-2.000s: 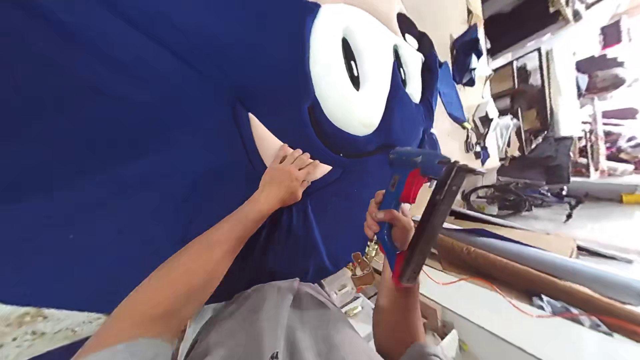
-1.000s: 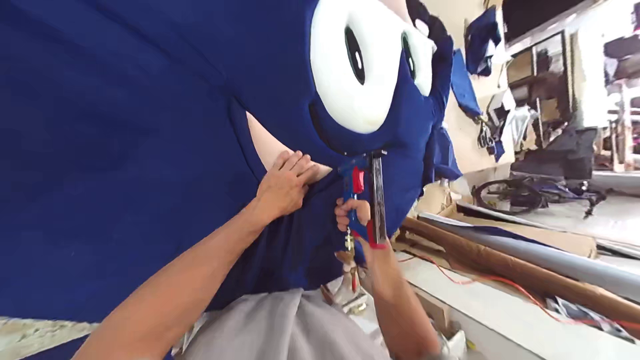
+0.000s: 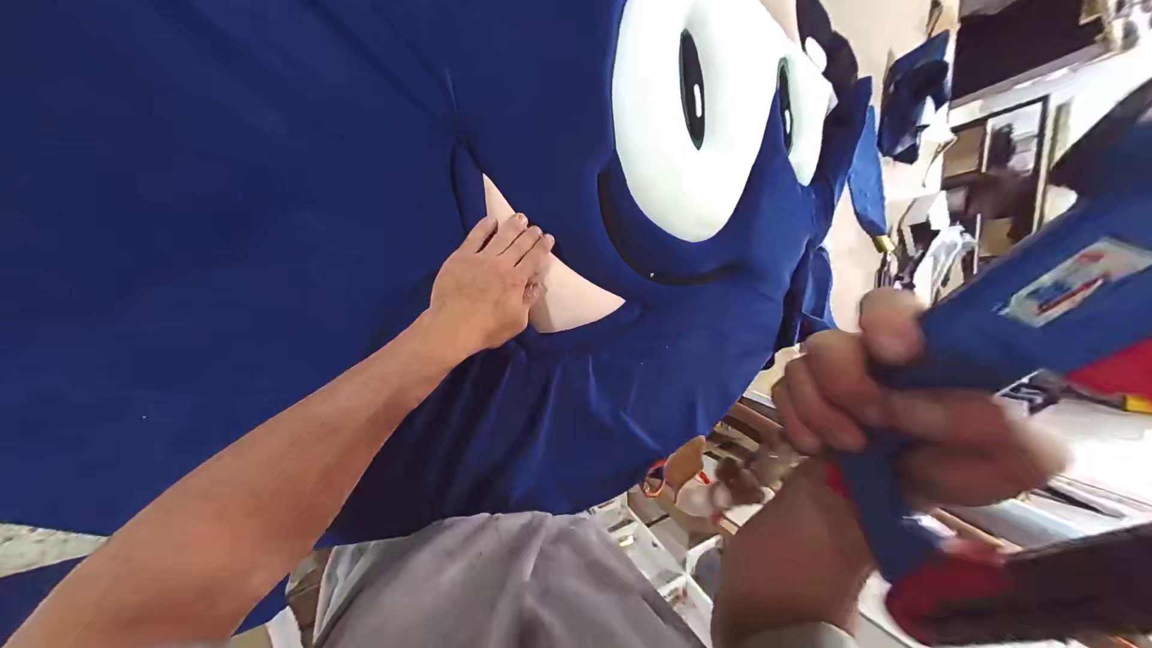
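Blue fabric [image 3: 225, 225] covers a large padded figure with raised white eyes [image 3: 661, 162] and a curved dark mouth line. My left hand [image 3: 495, 283] lies palm down, fingers together, on a pale crescent-shaped panel [image 3: 576, 297] set into the fabric, and touches its left part. Close to the camera at the right, my right hand [image 3: 900, 405] is wrapped round the handle of a blue and red pneumatic stapler [image 3: 999, 306]. The tool is blurred, partly cut off by the frame edge, and held away from the fabric. Its nose cannot be made out.
White trays or boxes [image 3: 648, 549] with small items sit below the fabric's lower edge. Blue fabric pieces [image 3: 913, 99] lie on the pale surface beyond the figure. Shelving or a frame [image 3: 999, 162] stands at the back right.
The stapler was against the fabric beside the pale panel one second ago; my right hand has lifted it away to the right, nearer the camera. My left hand has stayed on the panel.
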